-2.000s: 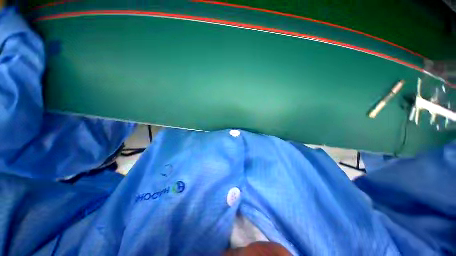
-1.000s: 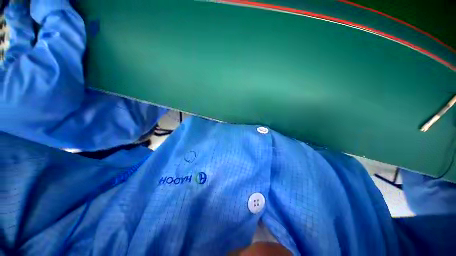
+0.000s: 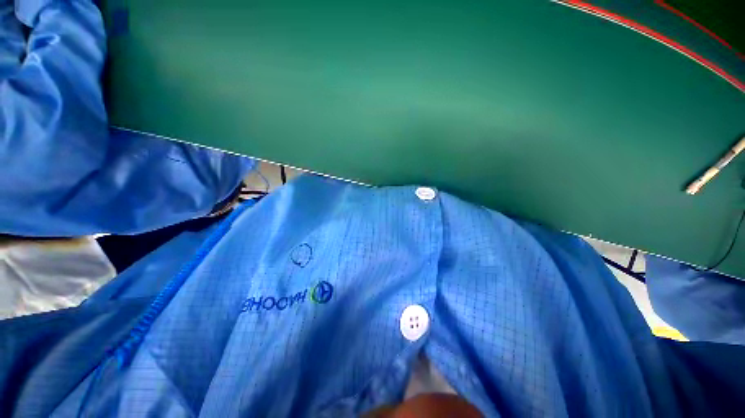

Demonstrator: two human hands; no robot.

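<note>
Neither of my hands is in view. The blue-green bench (image 3: 368, 90) lies in front of me, its near edge against my smock. A thin pale stick, perhaps a pen or screwdriver (image 3: 716, 166), lies tilted on the bench at the far right, cut by the picture's edge. My blue grid smock (image 3: 343, 269) with white buttons fills the lower middle. A blurred rounded shape (image 3: 433, 406) shows at the bottom edge; I cannot tell what it is.
A neighbour's blue sleeve (image 3: 57, 106) is at the left, near a small blue square (image 3: 120, 22) on the bench. Red lines (image 3: 653, 33) border the dark green belt at top right. A dark cable (image 3: 729, 243) hangs at right. Blue cloth (image 3: 694, 302) shows below the bench at right.
The view has swung right-to-left and back slightly; the white branching bracket at right has left the picture. A whitish cloth now shows at lower left. The pale stick has stayed on the bench.
</note>
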